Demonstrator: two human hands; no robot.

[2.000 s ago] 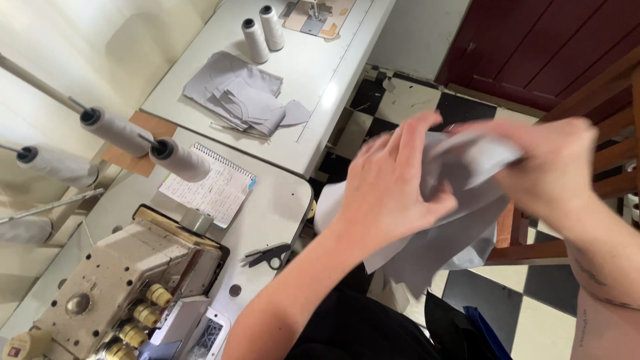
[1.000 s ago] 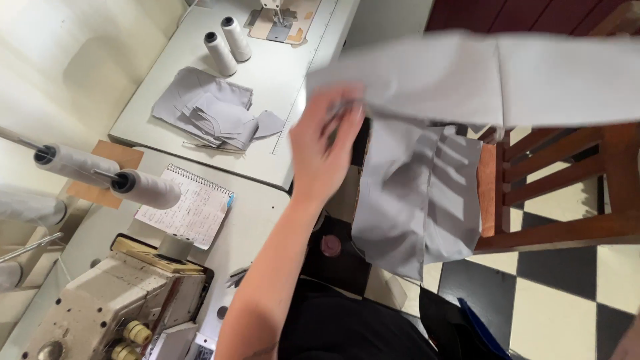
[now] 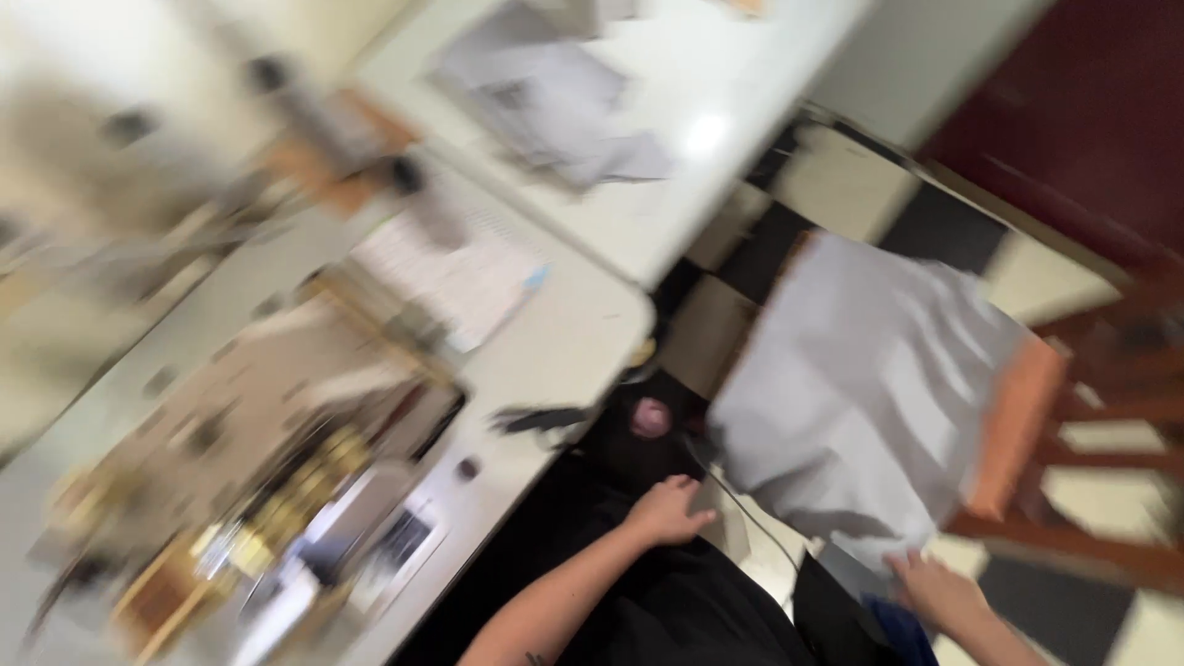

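Grey fabric (image 3: 860,388) lies spread over the seat of a wooden chair (image 3: 1017,425), its lower edge hanging down. Near that edge is my right hand (image 3: 934,592), fingers spread; whether it touches the cloth is blurred. My left hand (image 3: 671,511) is over my dark clothing with fingers apart and holds nothing. To its upper left, black thread snips (image 3: 541,419) lie at the table edge. Folded grey fabric pieces (image 3: 555,102) rest on the farther white table.
An overlock sewing machine (image 3: 250,425) stands on the near table (image 3: 592,314), with a written notebook (image 3: 453,268) and thread cones (image 3: 319,111) behind it. A small pink object (image 3: 650,418) is below the table edge. A cord hangs between table and chair.
The grey fabric that was held up a second ago now lies on the chair. Both hands are lower, near my body, and the left has let go of the cloth. The view is blurred by movement.
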